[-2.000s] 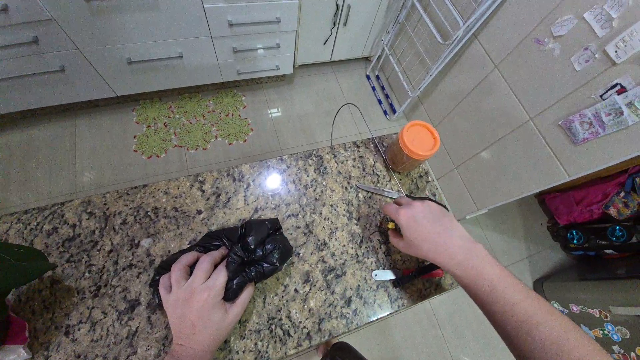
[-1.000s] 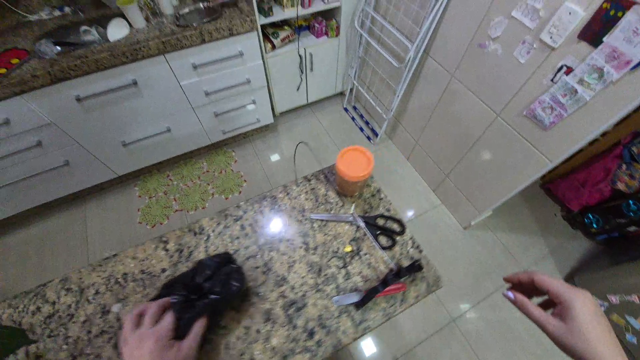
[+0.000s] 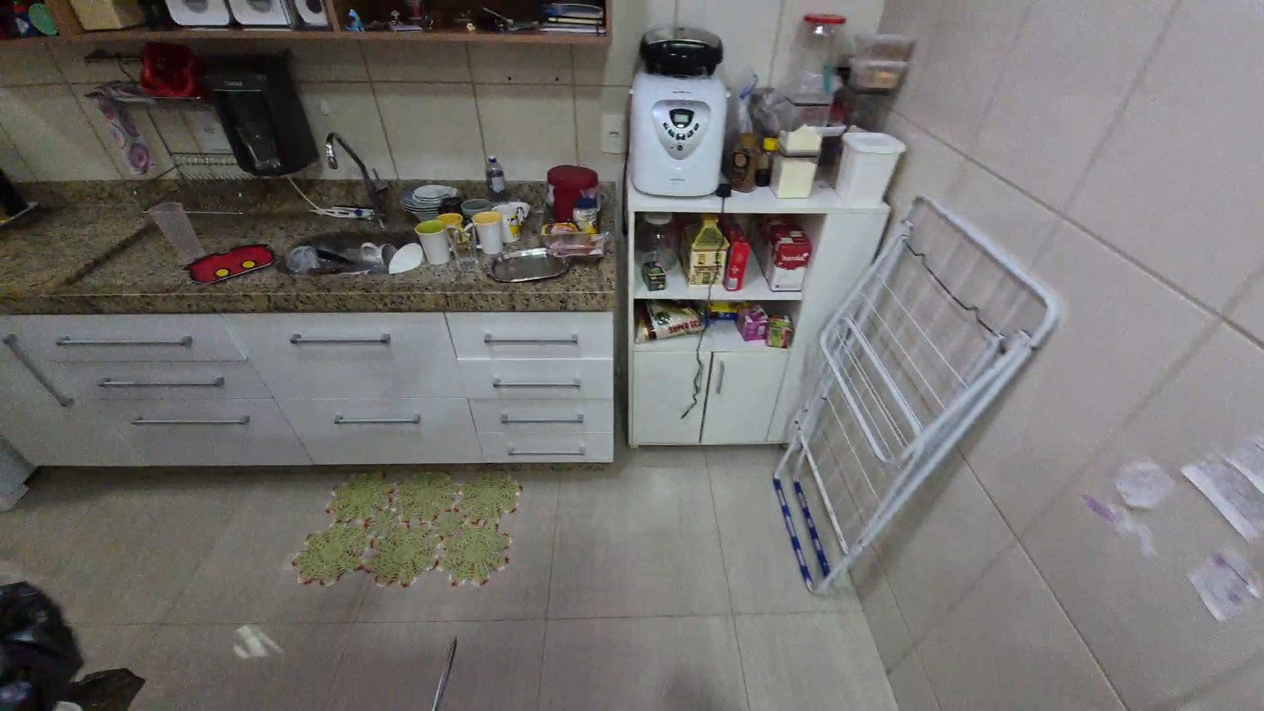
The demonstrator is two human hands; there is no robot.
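Observation:
Neither my left hand nor my right hand shows in the head view. A black plastic bag is at the lower left corner, cut off by the edge of the frame; whether a hand holds it cannot be seen. The tip of a thin dark wire or rod rises from the bottom edge. The scissors, the jar with the orange lid and the near granite counter are out of view.
Across the tiled floor stand white drawers under a granite counter with mugs and a sink. A bread machine tops a white shelf unit. A folded drying rack leans on the wall; a green crocheted mat lies on the floor.
The view has swung up toward the kitchen. The black bag, earlier on the granite under my left hand, now shows at the lower left. My right hand let go of the scissors before this view.

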